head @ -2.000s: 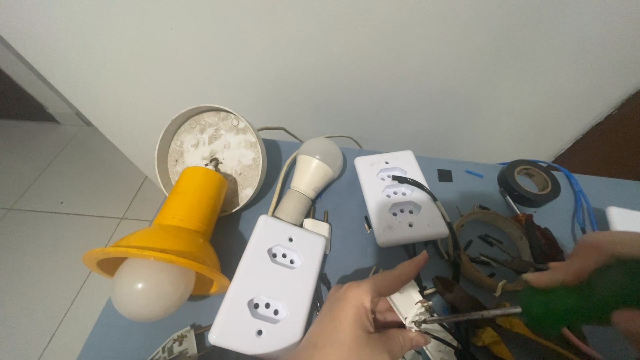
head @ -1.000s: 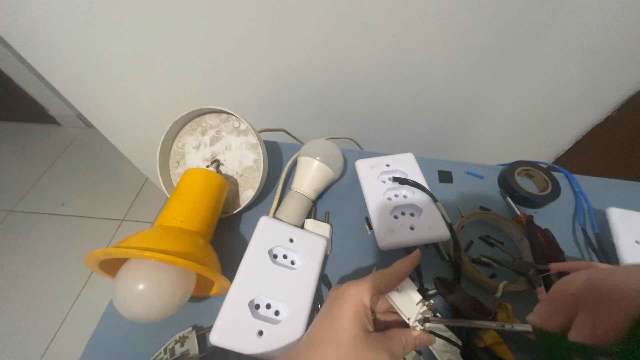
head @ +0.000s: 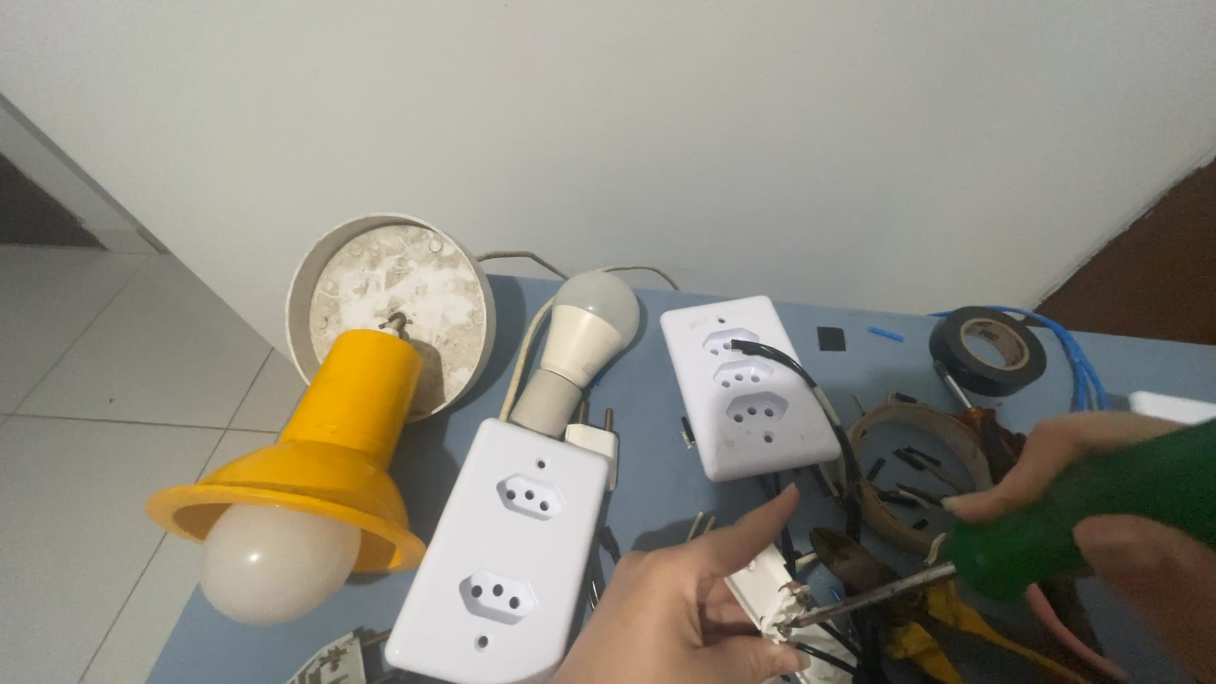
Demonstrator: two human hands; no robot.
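Low in the middle, my left hand (head: 684, 608) grips a small white plastic socket module (head: 762, 591) between thumb and fingers; black wires run at its lower right side. My right hand (head: 1092, 503), at the right edge, is closed around the green handle of a screwdriver (head: 883, 591), whose tip meets the module's terminal end. Above my left hand lies a white three-outlet socket plate (head: 746, 380) with a black cable (head: 788, 359) across it. A white two-outlet plate (head: 503, 551) is left of my left hand.
A yellow lamp (head: 351, 399) with a white bulb leans against a round base (head: 394, 275) at left. Nearby are another bulb (head: 589, 323) and a white plug (head: 594, 445). Black tape (head: 988, 350), a ring of wire scraps (head: 860, 442) and yellow-handled pliers (head: 917, 636) lie right.
The right hand and screwdriver have shifted and turned at the module; the green handle shows more fully than one second ago. My left hand keeps hold of the module in about the same place.
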